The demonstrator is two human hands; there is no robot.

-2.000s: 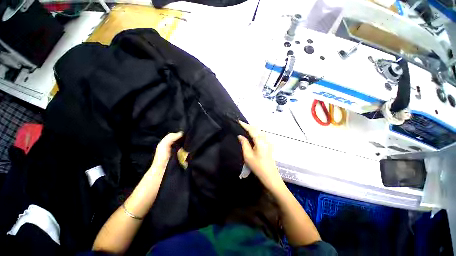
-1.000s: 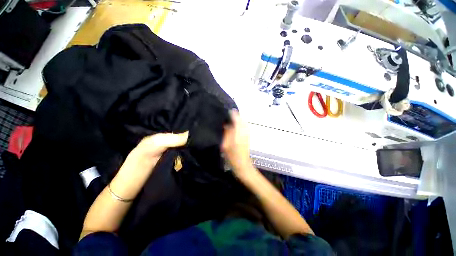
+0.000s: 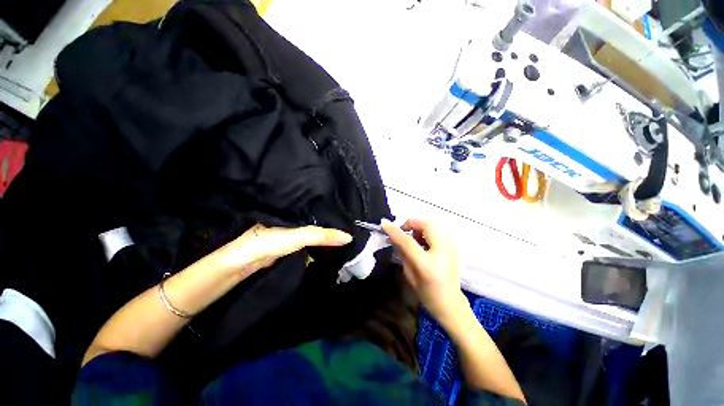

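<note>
A large black garment (image 3: pixel 214 119) lies bunched from the table onto my lap, with pale stitch lines and fine threads along its right part. My left hand (image 3: pixel 294 240) lies on the garment with its fingers extended, pressing or pinching the cloth; its lower fingers are hidden. My right hand (image 3: pixel 425 258) holds a small slim metal tool (image 3: pixel 370 227), perhaps snips or tweezers, between thumb and fingers, its tip pointing left towards my left fingertips. A small white piece (image 3: pixel 363 262) shows among the black cloth just below the tool, between my hands.
A white sewing machine (image 3: pixel 556 143) with a blue stripe stands at the right. Red and yellow scissor handles (image 3: pixel 510 179) lie beside its head. A phone (image 3: pixel 614 284) lies at the table's right end. A blue crate (image 3: pixel 438 349) is below. A yellow sheet (image 3: pixel 131 11) lies at upper left.
The slim metal tool that lay by the machine base is now in my right hand. The white piece between my hands shows more. My left hand has shifted right along the cloth; the view has shifted.
</note>
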